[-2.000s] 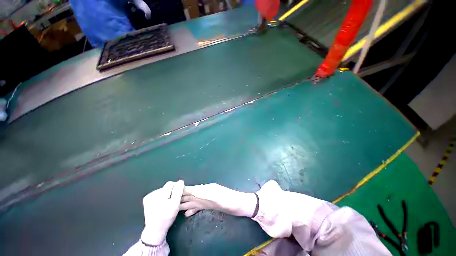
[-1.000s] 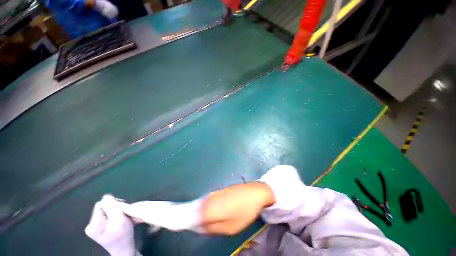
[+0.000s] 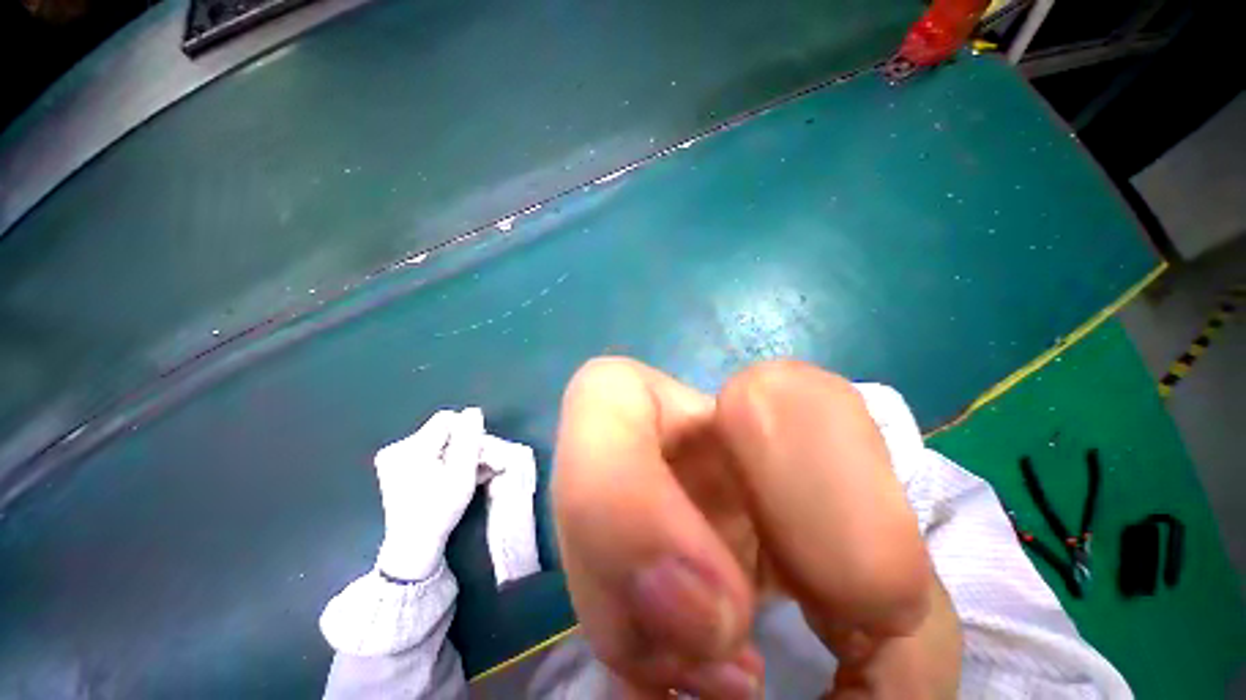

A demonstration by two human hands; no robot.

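Note:
My left hand [image 3: 431,486], in a white knit glove, is closed on a limp white work glove [image 3: 511,517] that hangs from its fingers over the green bench mat [image 3: 615,274]. My right hand [image 3: 752,533] is bare, raised close to the camera at lower centre, and looks large. Its fingers are curled and apart, and nothing shows in them. The white smock sleeve and cuff [image 3: 943,520] of my right arm are behind it. My right hand hides part of the bench edge.
On the bright green side table [image 3: 943,602] at right lie dark-handled pliers [image 3: 1063,513] and a small black object [image 3: 1151,554]. A red wrapped upright [image 3: 940,33] stands at the bench's far right. A black tray [image 3: 226,17] is cut off at the top left. Yellow tape runs along the bench edge.
The white glove has come off my right hand and hangs from my left. My bare right hand has moved away from it, up toward the camera.

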